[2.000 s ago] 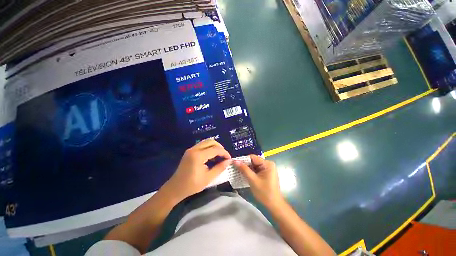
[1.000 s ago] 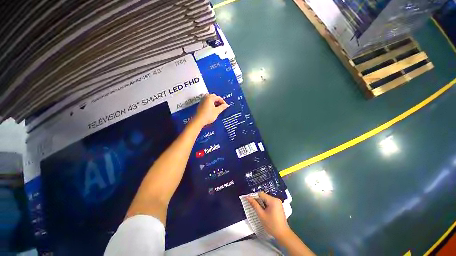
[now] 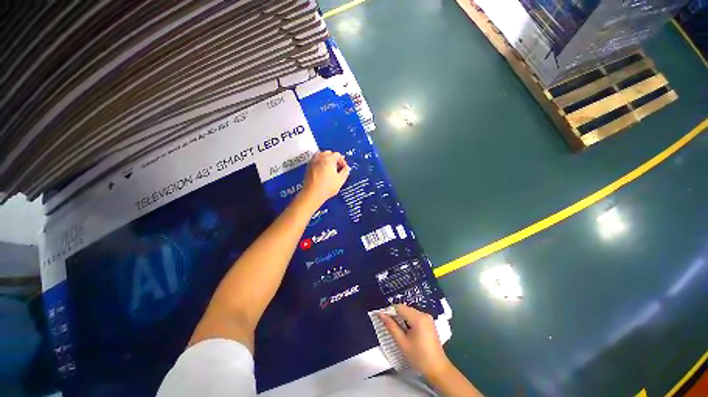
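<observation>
A flattened TV carton (image 3: 209, 233) with dark blue and white print lies flat in front of me. My left hand (image 3: 327, 172) is on its blue side panel near the upper right, fingers curled with the fingertips at the printed surface. I cannot tell whether a small label is under them. My right hand (image 3: 411, 329) is at the carton's lower right corner and holds a white label sheet (image 3: 387, 338) between thumb and fingers.
A tall carton stack (image 3: 155, 70) with brown corrugated edges stands behind the working carton. Wrapped goods (image 3: 574, 39) on a wooden pallet (image 3: 613, 101) stand at the upper right. A yellow line (image 3: 543, 225) crosses the green floor.
My left hand has left the label sheet and reached up to the side panel; in the last second its fingers have curled closer to the surface. My right hand kept the sheet at the near corner.
</observation>
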